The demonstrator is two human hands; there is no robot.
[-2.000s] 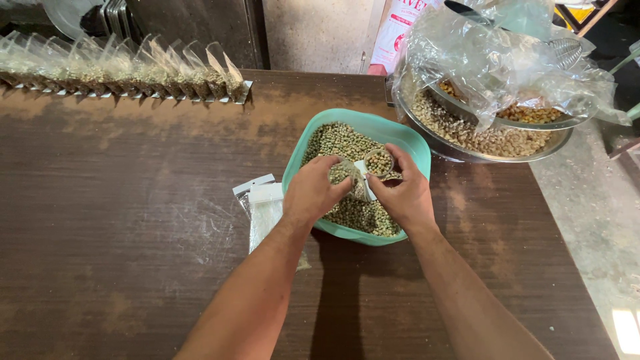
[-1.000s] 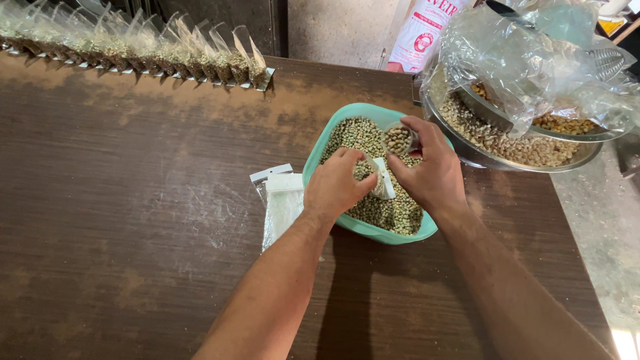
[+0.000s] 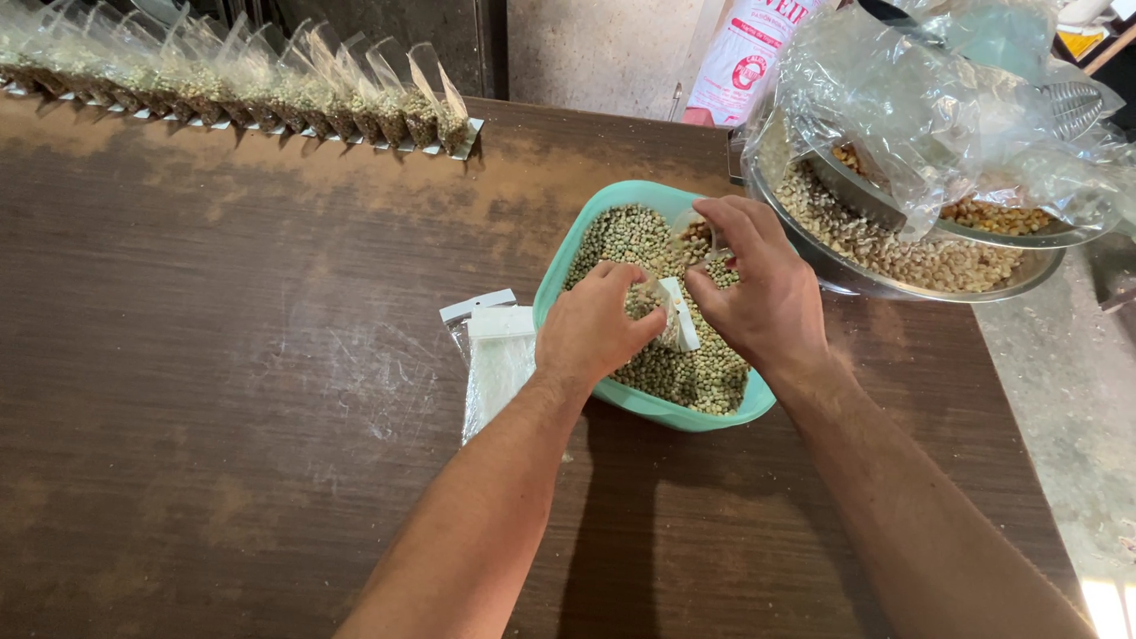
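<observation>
Both hands are over a mint-green plastic tub (image 3: 688, 419) filled with pale green dried peas or similar seeds (image 3: 621, 235). My left hand (image 3: 595, 324) grips a small clear plastic bag (image 3: 646, 297) with a white header strip (image 3: 679, 315); its fingers hide part of it. Between the thumb and fingers of my right hand (image 3: 763, 275) is a small clear cup (image 3: 697, 240) with seeds in it, tilted just above the seeds at the tub's back right. A stack of flat clear bags with white headers (image 3: 501, 355) lies against the tub's left side.
A row of filled clear bags (image 3: 328, 98) stands along the table's back left. At the back right, a steel bowl (image 3: 923, 288) of pale kernels has another bowl (image 3: 1056, 238) of orange kernels over it, partly under clear plastic (image 3: 932, 106). A printed sack (image 3: 745, 67) stands behind the table.
My right hand has moved away from my left with the cup, toward the tub's back right. My left hand has stayed at the bag. The view has shifted somewhat.
</observation>
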